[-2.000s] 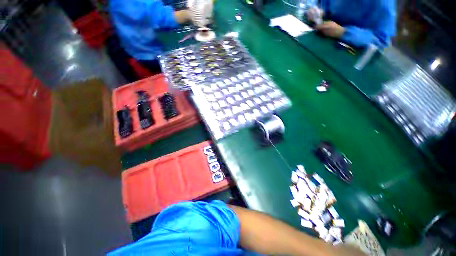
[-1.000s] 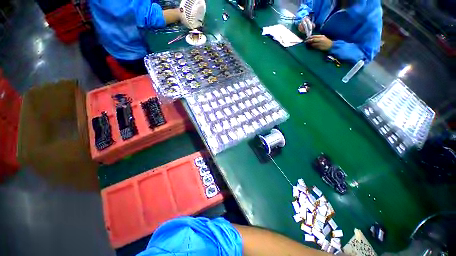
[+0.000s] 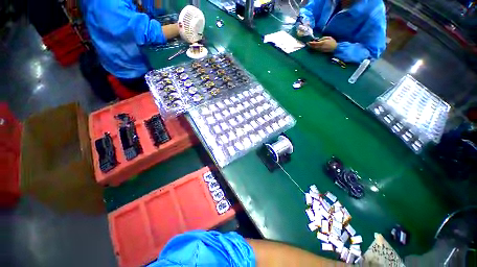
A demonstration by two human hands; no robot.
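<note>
A loose pile of small white rectangular batteries [image 3: 330,224] lies on the green bench at the lower right. The corner of the cream printed work sheet [image 3: 383,254] shows beside it, cut by the bottom edge. A silver solder spool [image 3: 280,148] on a dark holder stands behind the pile, and a thin strand of solder wire [image 3: 294,177] runs from it to the pile. My left forearm in a rolled blue sleeve crosses the bottom edge. Neither of my hands is in the picture.
Blister trays [image 3: 241,123] hold rows of white and metallic parts. Red bins [image 3: 170,211] stand left of the bench, one holding black parts. A dark cable bundle [image 3: 345,177] and a small dark unit [image 3: 399,234] lie right. Two people in blue smocks sit beyond; a fan [image 3: 191,25] is near one.
The view has shifted, so the bench things appear lower and slightly left than two seconds ago. The neighbour's fan has a changed tilt. My forearm has sunk a little towards the bottom edge.
</note>
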